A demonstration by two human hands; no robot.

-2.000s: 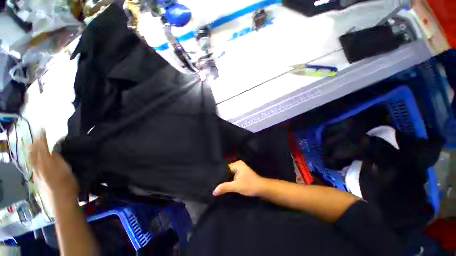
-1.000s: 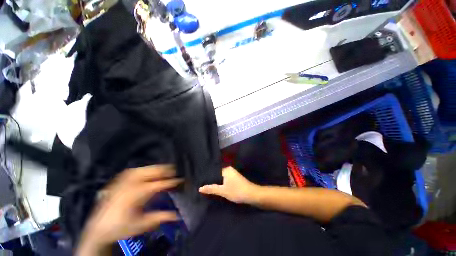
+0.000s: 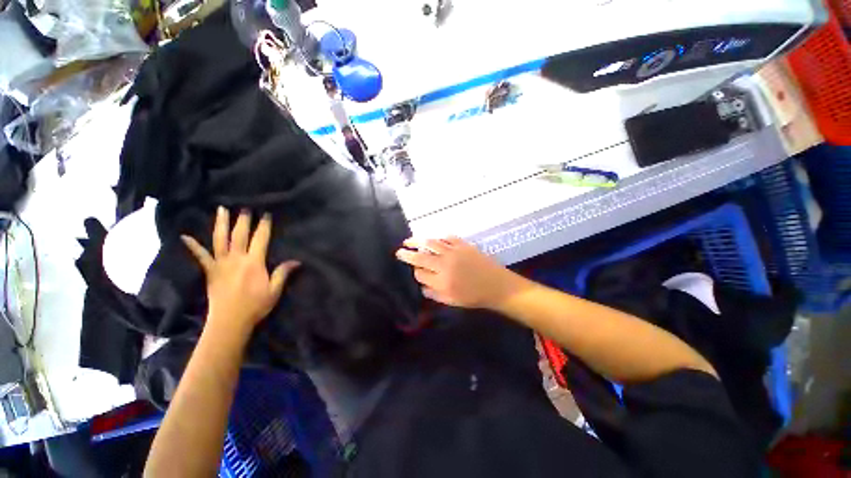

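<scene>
The black garment (image 3: 308,219) is spread from the upper left past the needle (image 3: 375,168) and down over the table's front edge. A white oval piece (image 3: 133,246) shows at its left side. My left hand (image 3: 241,278) lies flat on the garment with fingers spread. My right hand (image 3: 454,271) is at the garment's right edge, by the table edge, fingers bent together. Whether its fingertips pinch the cloth is unclear. The white sewing machine (image 3: 504,56) stands above the garment.
Thread snips (image 3: 580,175) and a flat black phone or box (image 3: 681,129) lie right of the needle. Blue crates (image 3: 737,229) stand below right and lower left. A red crate (image 3: 821,70) is upper right. Clear plastic bags (image 3: 89,65) lie upper left.
My left hand has moved up onto the garment and flattened with its fingers spread. My right hand has moved up towards the table edge. The white oval piece now shows at the left.
</scene>
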